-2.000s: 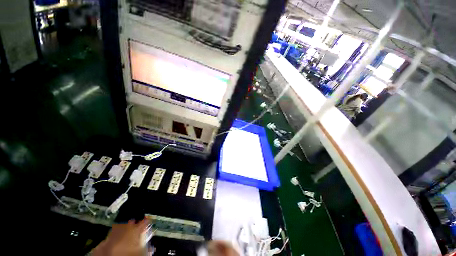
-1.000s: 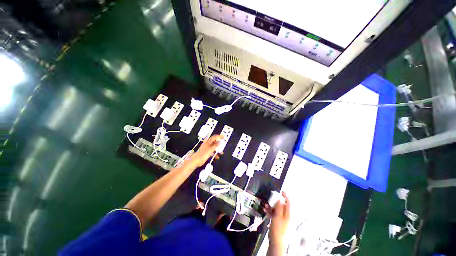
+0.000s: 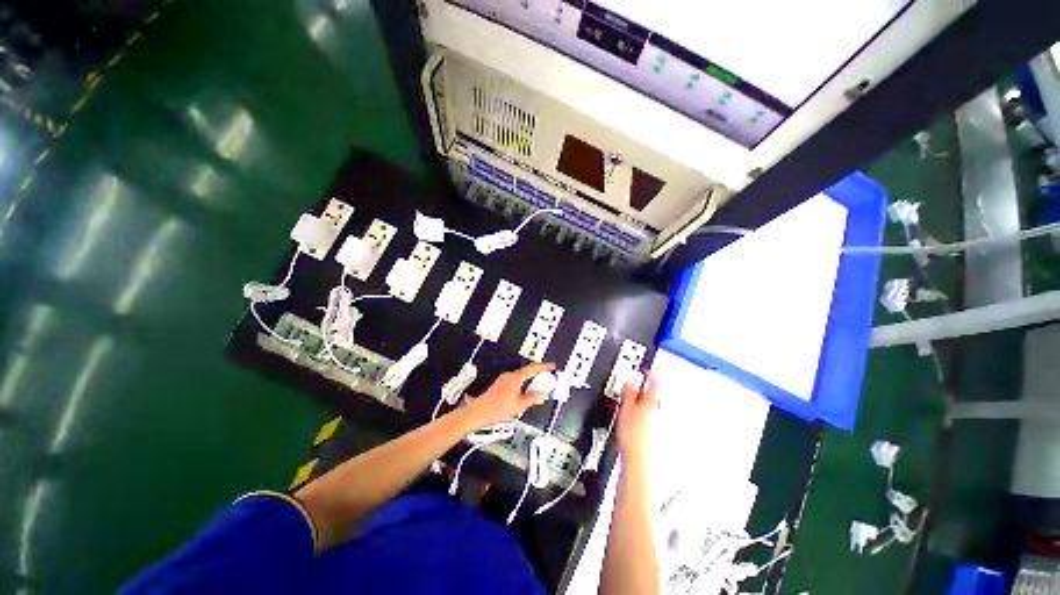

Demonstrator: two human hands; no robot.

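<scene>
My left hand [image 3: 511, 394] holds a white power adapter [image 3: 543, 384] just below the sixth socket [image 3: 543, 329] from the left. My right hand [image 3: 637, 407] has its fingers on another white adapter [image 3: 630, 381] at the rightmost socket [image 3: 630, 357]. White adapters sit on the sockets further left, such as the leftmost adapter [image 3: 312, 236]. A further adapter stands at the seventh socket [image 3: 587, 349], partly beside my left fingers. Their thin white cords run down to the pale connection boards [image 3: 305, 339]; coiled cords partly cover the boards.
A blue tray [image 3: 857, 320] with a white sheet lies to the right. Tangled adapters [image 3: 715, 546] lie on the white side surface [image 3: 709, 436]. Beyond is the green conveyor [image 3: 854, 477] with scattered adapters. The rack tester [image 3: 558, 128] stands behind the fixture. A loose adapter [image 3: 429, 228] lies behind the sockets.
My left hand has moved right from the fifth socket, where an adapter now sits, to an adapter near the sixth. My right hand has moved up with its adapter to the rightmost socket.
</scene>
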